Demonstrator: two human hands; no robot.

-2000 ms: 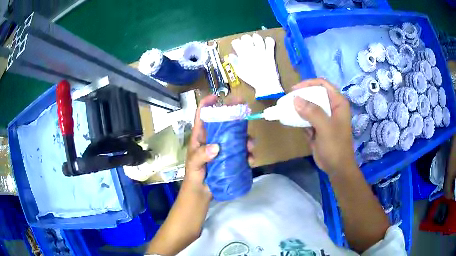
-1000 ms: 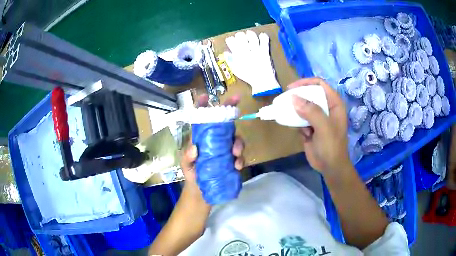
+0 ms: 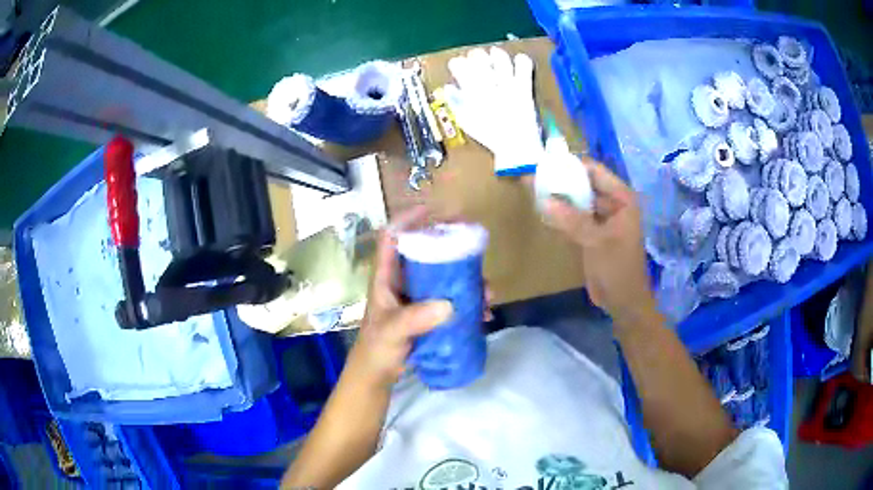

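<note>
A blue hollow body (image 3: 448, 321) stands upright, slightly blurred, in my left hand (image 3: 394, 321), whose fingers and thumb wrap around it. A white ruffled ring (image 3: 443, 242) sits on its upper end. My right hand (image 3: 605, 225) holds a white glue bottle (image 3: 563, 180) to the right of the body, beside the cuff of the white work glove (image 3: 498, 103). The bottle's greenish nozzle points up and away from me, apart from the blue body. The far side of the body is hidden.
A hand press (image 3: 215, 225) with a red handle stands at left over a lined blue crate (image 3: 134, 407). Two blue bodies with white ends (image 3: 340, 117), wrenches (image 3: 418, 120) and a yellow item (image 3: 447, 123) lie behind. A crate (image 3: 704, 330) of white rings is at right.
The glue bottle has left the ring and turned from pointing left to pointing upward. My left hand has lowered the blue body slightly and shifted it right, with its top tilted more towards view.
</note>
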